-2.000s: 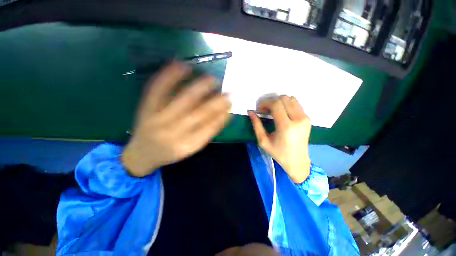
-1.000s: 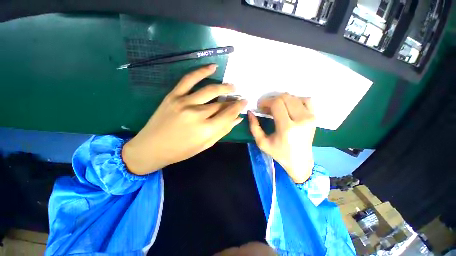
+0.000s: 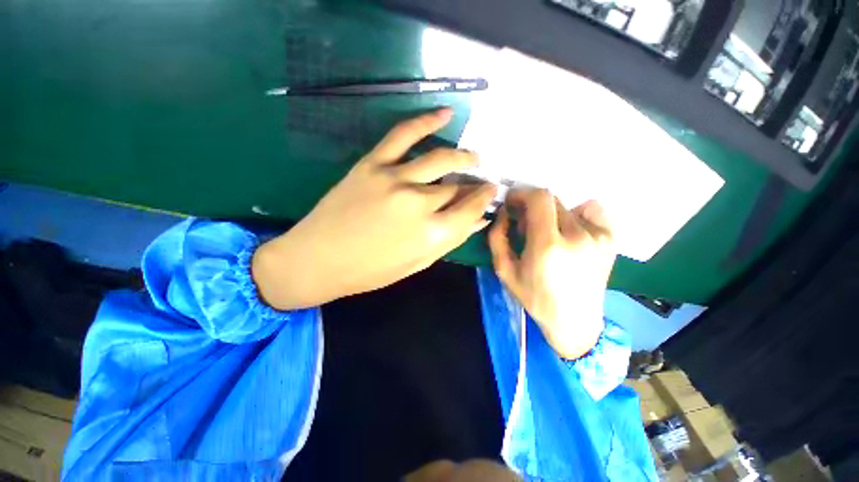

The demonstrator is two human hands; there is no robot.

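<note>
A white sheet [image 3: 584,141] lies on the green mat in front of me. My left hand [image 3: 386,212] rests over the sheet's near left corner, its thumb and index fingertip close together at a small pale piece [image 3: 500,193]. My right hand [image 3: 556,259] is just to the right, fingers curled, its fingertips meeting the same small piece. The piece is mostly hidden by the fingers, so its shape cannot be told. Black tweezers [image 3: 377,88] lie on the mat beyond my left hand, their handle end over the sheet's left edge.
A black foam tray [image 3: 527,36] stands along the far side, with several silvery phone units [image 3: 744,61] in slots at the right. Black cloth [image 3: 791,282] hangs at the right. Cardboard boxes [image 3: 678,395] are on the lower right, beside blue floor.
My left hand has come to the small piece and met my right hand. The fingertips are now closer together. The whole view has shifted and turned slightly.
</note>
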